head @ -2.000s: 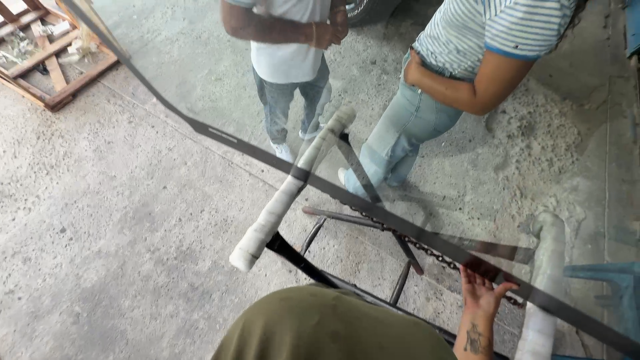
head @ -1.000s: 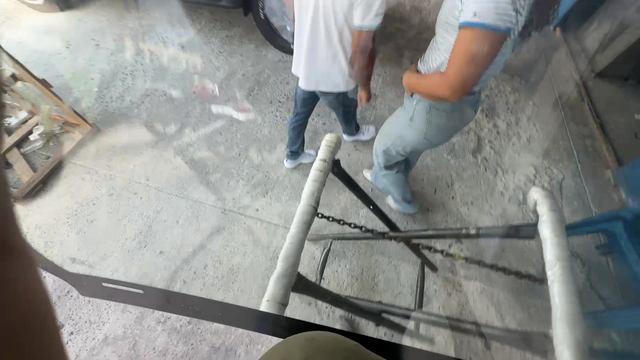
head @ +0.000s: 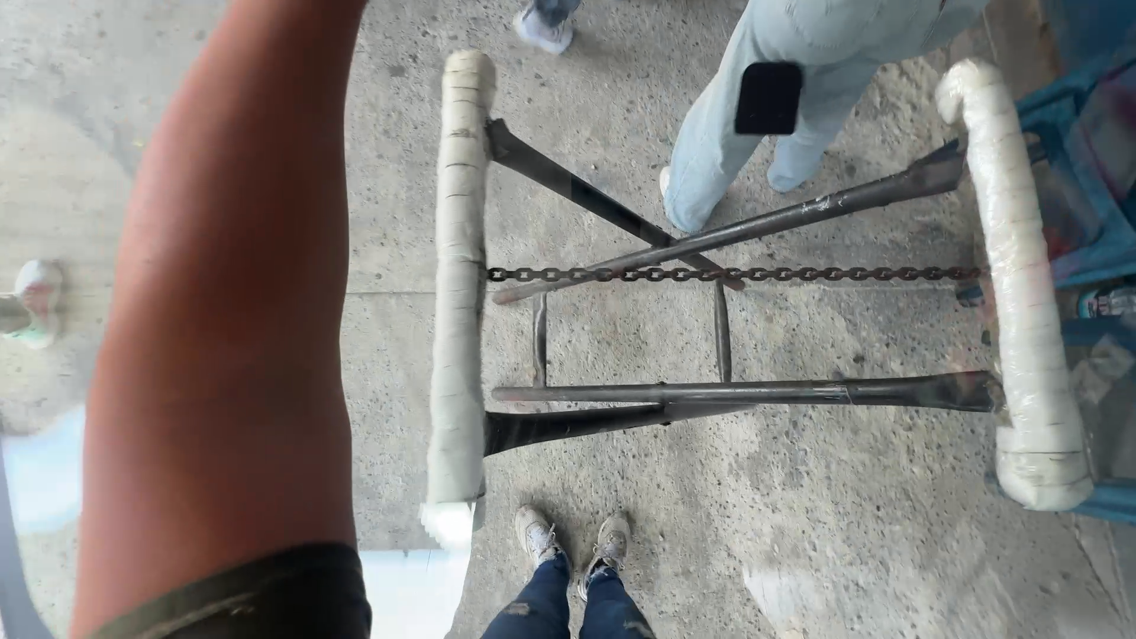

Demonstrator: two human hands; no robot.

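Observation:
My left forearm, bare below a dark sleeve, runs up the left side of the view; its hand is out of frame. My right hand is not in view. Beside the forearm stands a folding metal stand (head: 745,392) with crossed legs. Its left bar (head: 459,284) and right bar (head: 1021,293) are padded and wrapped in whitish plastic, and a metal chain (head: 652,275) links the two sides. Faint reflections show a transparent glass pane over the stand, its edges mostly out of view. A small black rounded rectangle (head: 769,98) appears in front of another person's jeans.
A person in light jeans (head: 719,142) stands beyond the stand. Another person's shoe (head: 543,28) shows at the top. My own shoes (head: 537,532) are on the concrete floor (head: 390,426) at the near side. Blue plastic furniture (head: 1078,177) is at the right.
The view has swung to look steeply down at the stand. The glass pane's dark edge, seen earlier across the stand, is out of view. My right hand, at that edge two seconds ago, has left view.

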